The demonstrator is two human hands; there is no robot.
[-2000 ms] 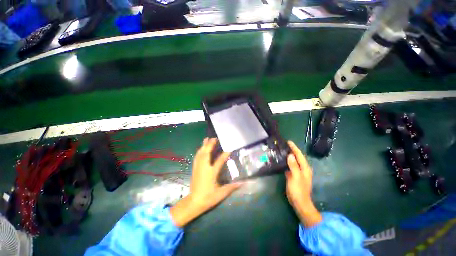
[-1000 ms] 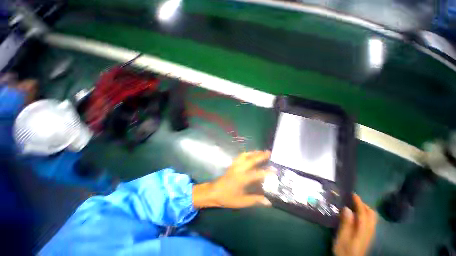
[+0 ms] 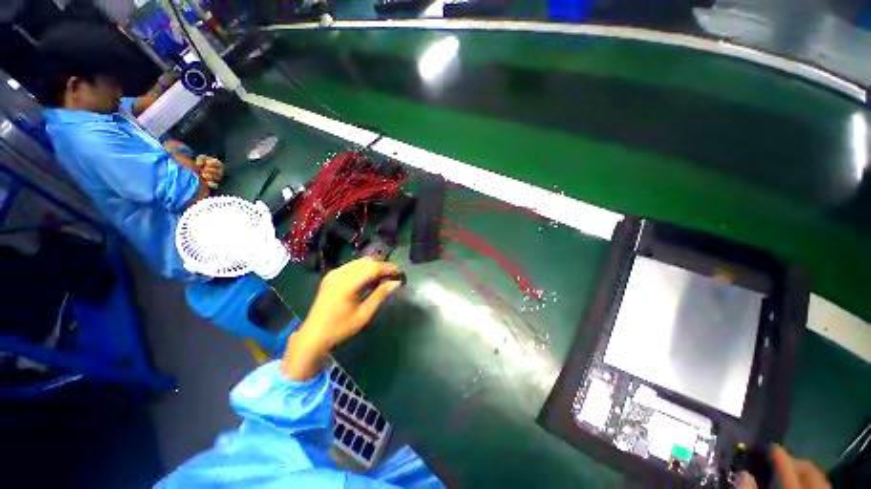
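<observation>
The open black unit (image 3: pixel 778 353) lies on the green bench at the right, with its silver panel (image 3: pixel 686 334) and the circuit board (image 3: pixel 654 430) with a green spot facing up. My left hand (image 3: pixel 349 304) is away from the unit, near the black wired parts; its thumb and forefinger pinch a small dark piece (image 3: pixel 398 277), too small to name. My right hand (image 3: pixel 797 473) is at the unit's lower right corner, cut off by the picture's edge, beside a dark lump; its grip cannot be made out.
Red wire leads (image 3: pixel 344 196) lie beside a long black bar (image 3: pixel 427 224). A white fan (image 3: pixel 229 237) stands at left, near a person in a blue smock (image 3: pixel 119 177). A sheet of black pieces (image 3: pixel 355 420) lies below my left hand. The conveyor's white rail (image 3: pixel 497 186) runs behind.
The view has swung left. My left hand has left the unit and moved to the black parts, now with a small dark piece. My right hand stays by the unit's lower right corner.
</observation>
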